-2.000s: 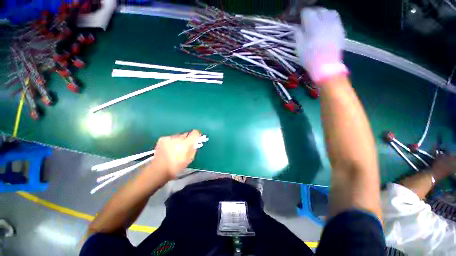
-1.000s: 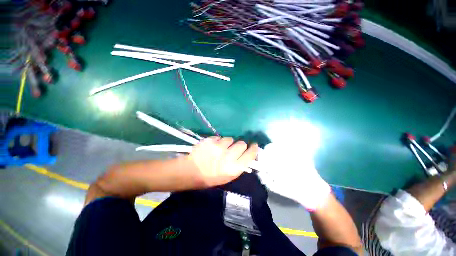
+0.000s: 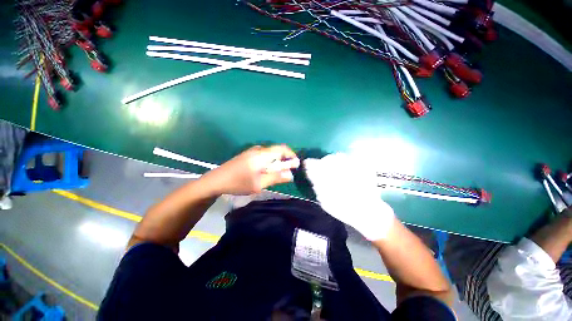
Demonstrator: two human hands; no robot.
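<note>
My left hand (image 3: 260, 170) is bare and holds white sleeving tubes (image 3: 182, 158) whose ends stick out to the left near the table's front edge. My right hand (image 3: 351, 191), in a white glove, is beside it with a small gap between the fingertips. A wire harness (image 3: 433, 190) with a red connector at its right end passes under the glove; one white tube and twisted thin leads run to that connector. My fingers and the glove hide the harness's left part. The glove is overexposed, so its finger detail is lost.
Several loose white tubes lie on the green table (image 3: 238, 119). A sleeved harness pile (image 3: 433, 37) is at the far right, an unsleeved pile (image 3: 63, 47) far left. Another person's arm (image 3: 555, 235) is near harnesses at the right edge. Blue stool (image 3: 50, 166) at left.
My gloved right hand has come down from the far pile to my left hand. The harness with its red connector now shows to the right of the glove. The view has shifted somewhat.
</note>
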